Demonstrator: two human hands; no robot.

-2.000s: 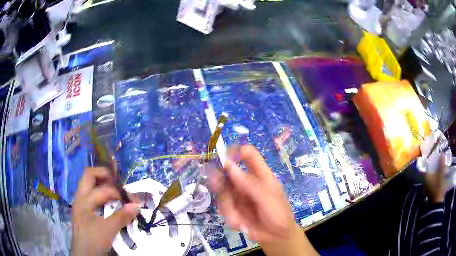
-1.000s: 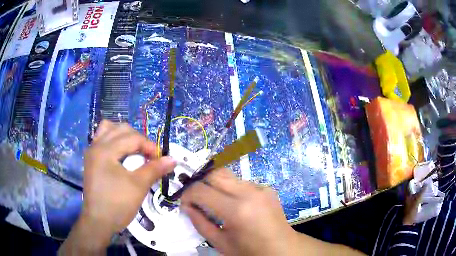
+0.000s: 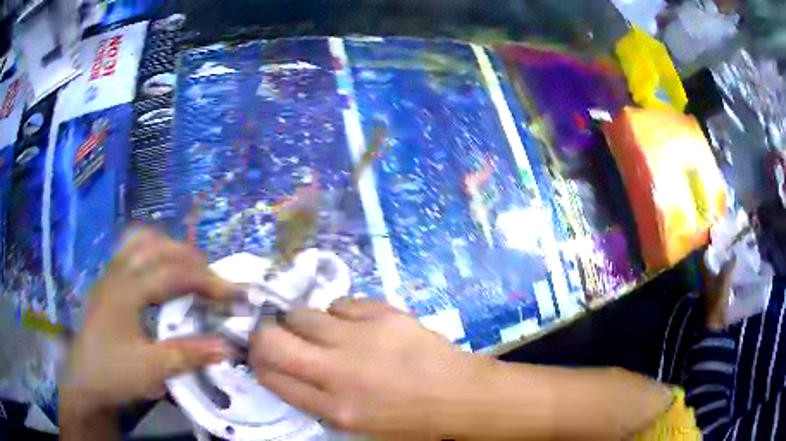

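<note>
The round white camera housing (image 3: 271, 412) lies low in the head view, on the blue printed sheet. A small round white boss (image 3: 326, 274) sits at its upper right. My left hand (image 3: 142, 319) is at the housing's left side, thumb and fingers around its inner part. My right hand (image 3: 323, 353) lies over the middle, fingertips at the centre. Dark leads (image 3: 226, 326) show blurred between the fingertips; my hands hide the centre hole. A blurred taped cable end (image 3: 297, 226) rises above the housing, and another taped end (image 3: 372, 145) shows faintly farther up.
Blue printed sheets (image 3: 431, 189) cover the bench. A dark strip (image 3: 414, 19) runs along the back. A yellow tray (image 3: 648, 71) and an orange block (image 3: 668, 185) stand at the right. A person's striped sleeve (image 3: 711, 362) and white parts are at the right edge. A white bracket (image 3: 47, 52) is at upper left.
My right hand has moved left, from the upright taped leads to the housing's centre. My left hand has moved left and down, off the upright dark lead. The camera view has shifted.
</note>
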